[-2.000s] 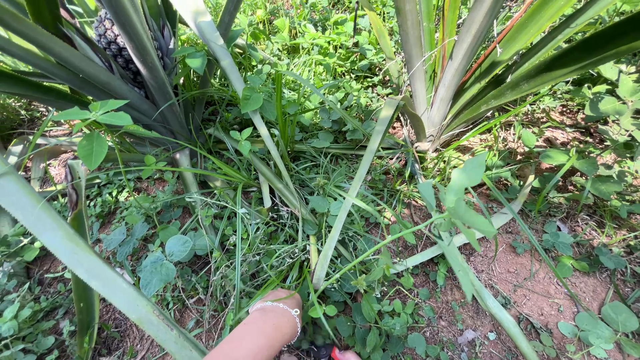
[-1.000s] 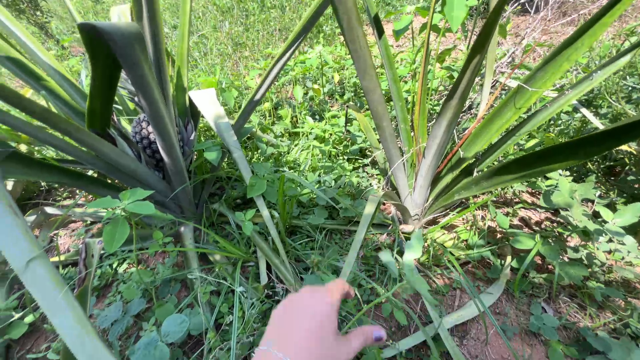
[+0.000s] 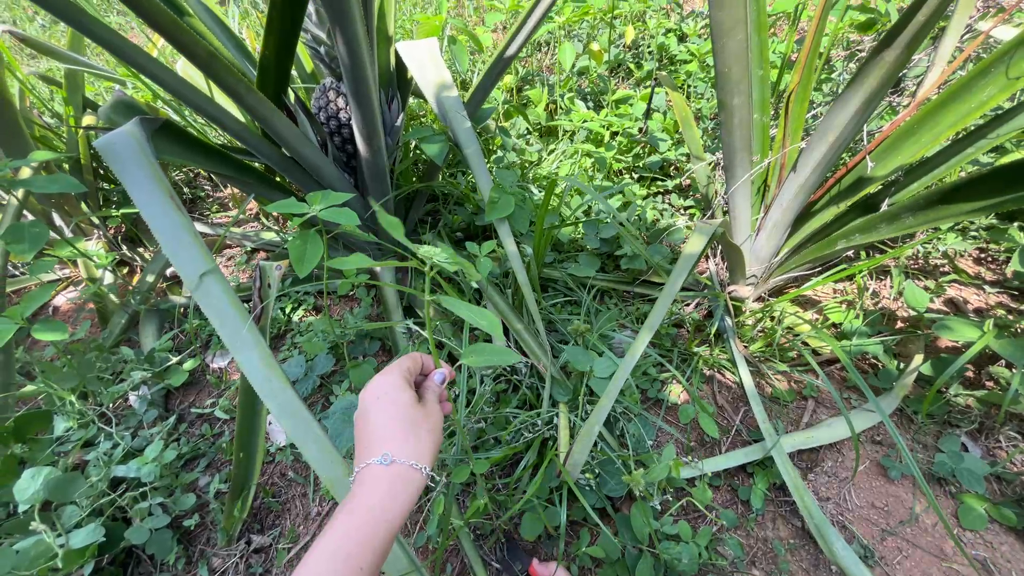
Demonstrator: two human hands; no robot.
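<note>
My left hand (image 3: 404, 412), with a chain bracelet at the wrist, pinches the thin green stem of a leafy weed (image 3: 430, 308) between thumb and fingers. The weed stands upright above the fist, its leaves spreading left and right. At the bottom edge, a small part of my right hand (image 3: 552, 569) shows at a dark-bladed hand tool (image 3: 514, 556) with a red part; most of both is out of frame. Behind my left hand, a dark pineapple fruit (image 3: 334, 120) sits among the long leaves of a pineapple plant (image 3: 372, 152).
A second pineapple plant (image 3: 752, 232) rises at the right. Long, saw-edged leaves reach across the foreground, one (image 3: 232, 320) passing just left of my left wrist and another (image 3: 640, 344) leaning at centre. Low weeds and grass cover the ground, with bare reddish soil (image 3: 904, 504) at lower right.
A second ago my left hand was spread, low at centre; it is now further left and closed on the weed stem. The dark and red tool, visible two seconds ago, shows again at the bottom.
</note>
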